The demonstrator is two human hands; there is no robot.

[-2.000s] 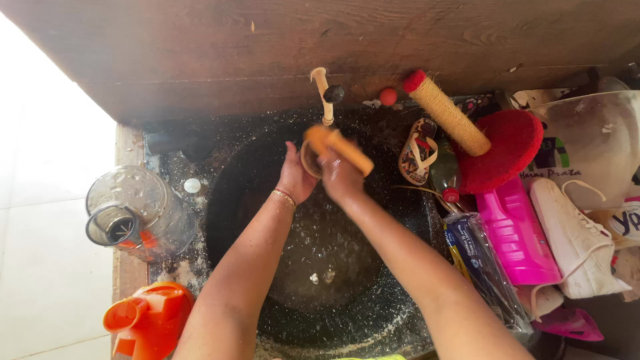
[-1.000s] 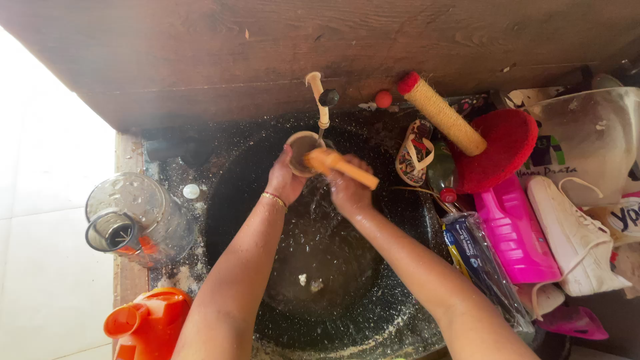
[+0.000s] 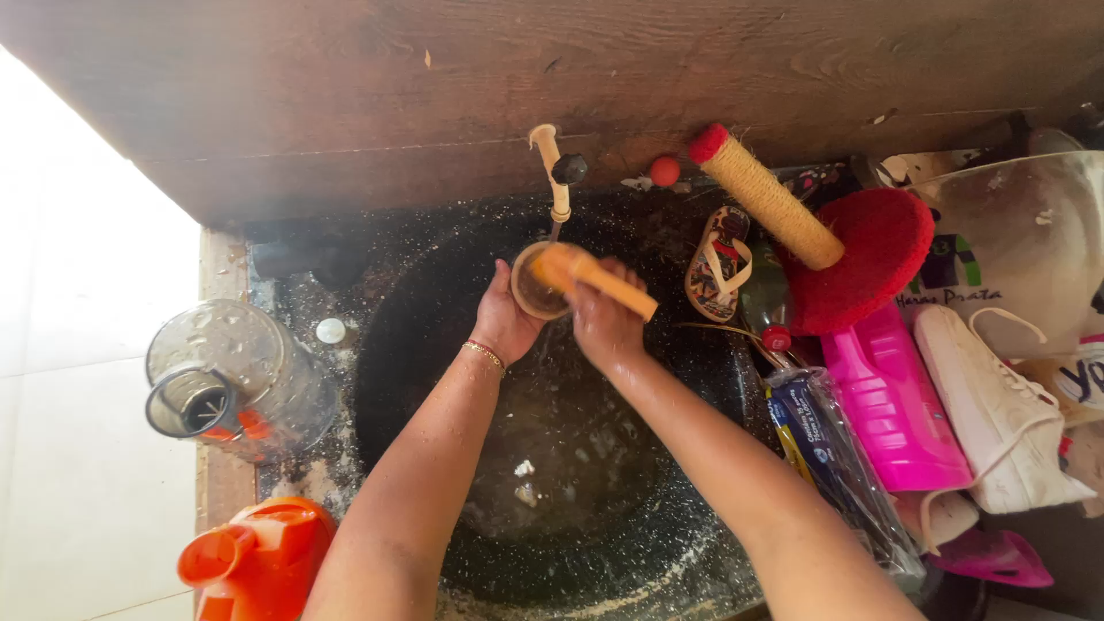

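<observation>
Under the running cream plastic tap (image 3: 552, 177), my left hand (image 3: 509, 319) holds a small round cup (image 3: 529, 297), its mouth facing up toward the camera. My right hand (image 3: 608, 315) grips an orange-handled brush or similar tool (image 3: 617, 289); its blurred head is at the cup's mouth, so its kind is unclear. Both hands are wet and lie over a large dark round basin (image 3: 414, 345) with murky water at its bottom. Small white bits (image 3: 524, 468) lie in the basin.
Left of the basin stand a clear ribbed container (image 3: 293, 371) and an orange plastic jug (image 3: 276, 561). On the right are a flip-flop (image 3: 718, 267), a sisal scratching post (image 3: 768, 198), a green bottle (image 3: 763, 289), a pink container (image 3: 897, 405), packaged bags (image 3: 819, 440) and a white shoe (image 3: 983, 414).
The tool's head has shifted about the cup's mouth, and my right hand has moved with it. My left hand keeps hold of the cup below the tap.
</observation>
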